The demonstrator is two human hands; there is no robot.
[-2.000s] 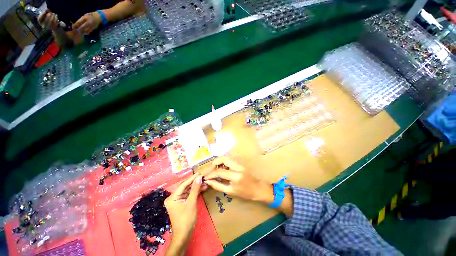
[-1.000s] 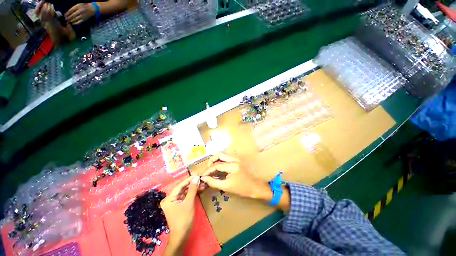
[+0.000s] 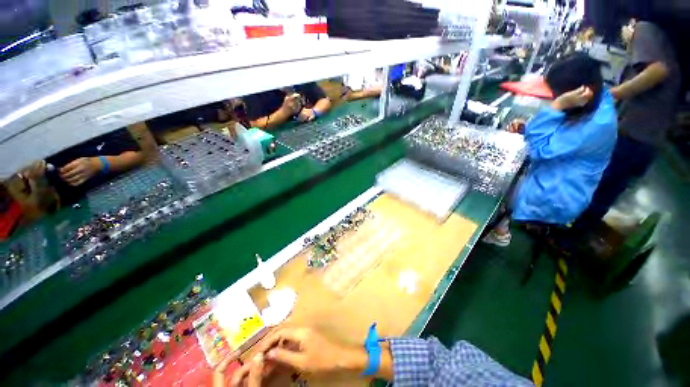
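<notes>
My right hand point(image 3: 310, 354), with a blue strap at the wrist, is at the bottom centre over the tan board point(image 3: 446, 236). My left hand point(image 3: 240, 372) is cut off by the bottom edge, with only its fingers showing. The fingertips of both hands are close together. Whatever lies between them is too small and blurred to make out. A shallow white box point(image 3: 231, 320) with a yellow patch lies just behind the hands. A small white bottle point(image 3: 265, 273) and a round white dish point(image 3: 278, 304) stand beside it.
A partly filled clear tray point(image 3: 355, 253) lies on the tan board. Another point(image 3: 155, 332) lies on the red mat point(image 3: 178, 361). Stacked clear trays point(image 3: 424, 189) stand at the board's far end. A person in blue point(image 3: 571, 159) sits right. Workers' hands show across the green surface point(image 3: 227, 227).
The view has tilted up and turned right. The hands now sit lower in the picture, the black heap is out of view, and the seated person and a shelf have come in.
</notes>
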